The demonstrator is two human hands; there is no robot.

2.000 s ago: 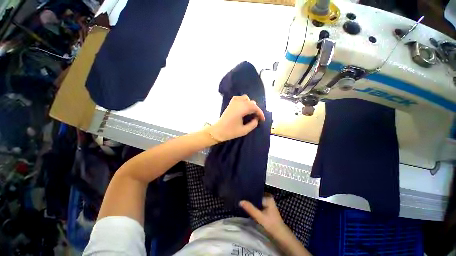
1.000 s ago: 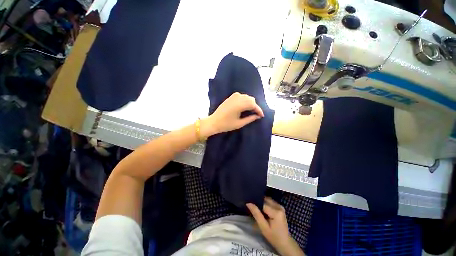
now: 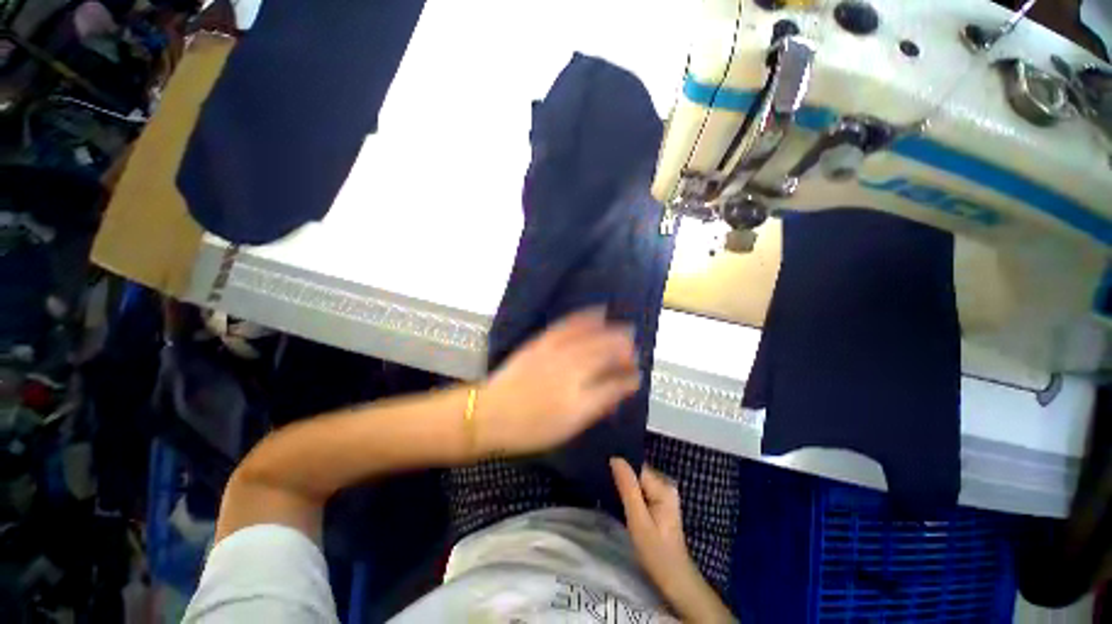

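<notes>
A navy fabric piece lies lengthwise left of the needle, its right edge at the presser foot of the white sewing machine. Its near end hangs over the table edge to the lap. My left hand, blurred, rests on the fabric near the table edge; whether it grips is unclear. My right hand pinches the fabric's near right edge over my lap, thumb on top. A squarer navy panel lies right of the needle, partly hanging over the front edge.
Long navy panels lie at the table's left, beside a tan cardboard sheet. A ruler strip runs along the front edge. A blue crate stands below right. Fabric scraps cover the floor at left.
The navy piece has been straightened and shifted away from me, its edge now at the presser foot. My left hand has slid down it towards the table edge. My right hand still holds the near end.
</notes>
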